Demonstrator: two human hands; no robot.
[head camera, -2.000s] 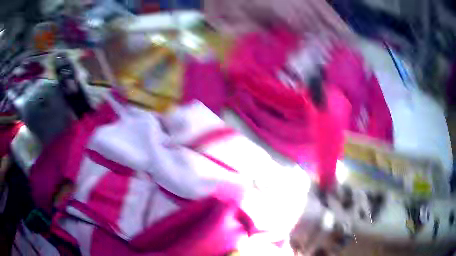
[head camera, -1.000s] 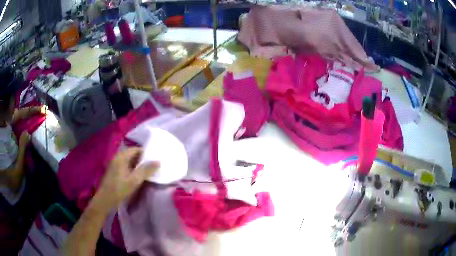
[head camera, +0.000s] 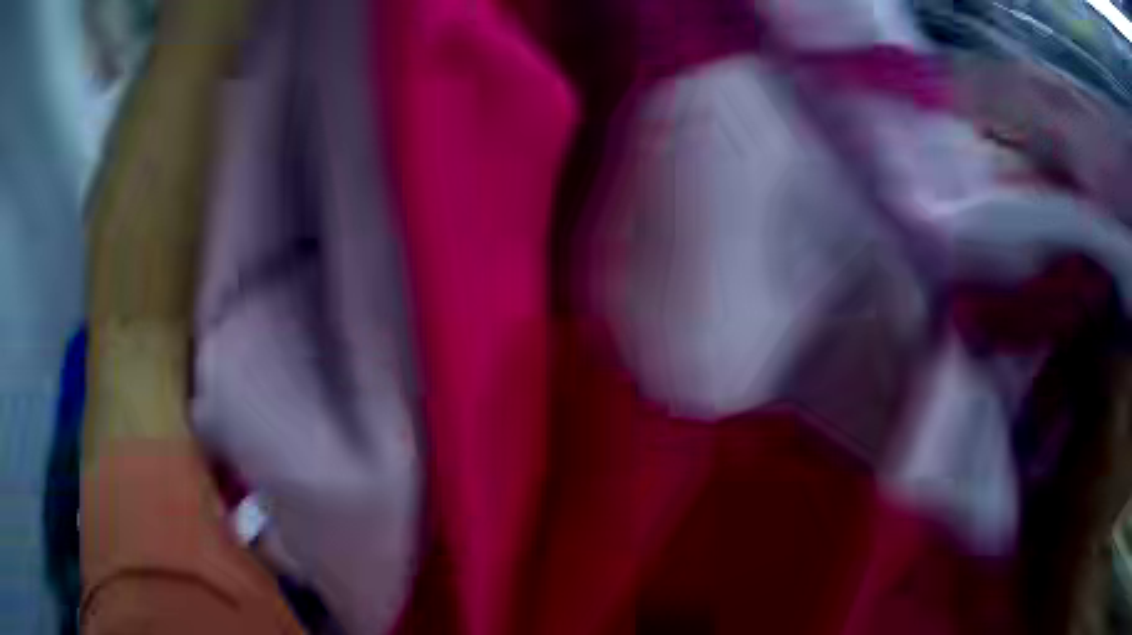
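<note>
A garment (head camera: 478, 285) fills most of the head view, very close and strongly blurred. Its bright pink cloth hangs in long folds through the middle, dark red lower down. Pale lilac-white panels (head camera: 745, 236) show at the middle right and left of the pink. A bare forearm (head camera: 149, 248), likely my left, runs down the left side beside the cloth. Its hand is not visible. My right hand is not visible either; a brownish blur at the right edge is too unclear to name.
Blurred background shows at the top right corner, with a bright light strip (head camera: 1111, 19). A pale bluish surface (head camera: 37, 248) lies along the left edge. A small dark blue patch shows beside the forearm. The sewing machine is not visible.
The garment now fills the view instead of lying on the white table. The machine and the pink pile have left the picture. The left hand, visible before, no longer shows.
</note>
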